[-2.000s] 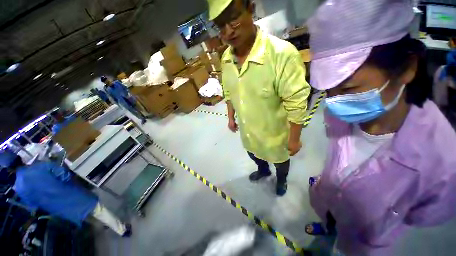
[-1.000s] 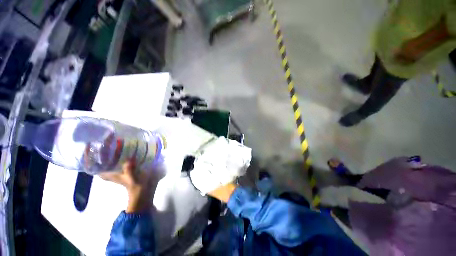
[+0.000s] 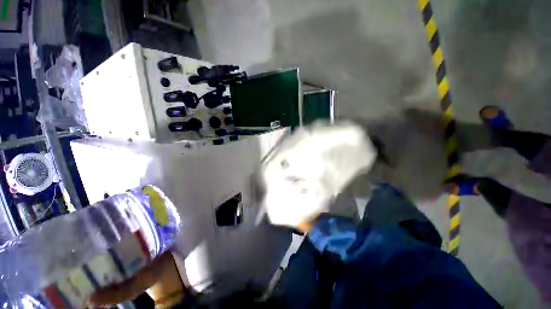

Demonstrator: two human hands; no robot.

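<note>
My left hand (image 3: 144,282), at the lower left, is closed around a large clear plastic bottle (image 3: 90,244) with a coloured label. The bottle is tilted and cut off by the left edge. My right hand (image 3: 304,227) is mostly hidden by a crumpled, blurred white cloth (image 3: 326,163) that it holds over the right end of a white casing (image 3: 175,166). The casing has a dark square opening (image 3: 229,210) between my hands. A white box part (image 3: 115,96) with black connectors (image 3: 190,96) on its side stands behind it.
Green-topped shelf surfaces (image 3: 269,99) lie beyond the connectors. A round white fan (image 3: 31,173) and clear plastic wrap (image 3: 63,90) are at the left. Yellow-black floor tape (image 3: 446,99) runs at the right, beside a person's legs and feet (image 3: 471,184).
The view has shifted, showing the connector side and square opening more fully. The bottle is lower and nearer the left edge. The cloth has moved right in the view. Both are still held.
</note>
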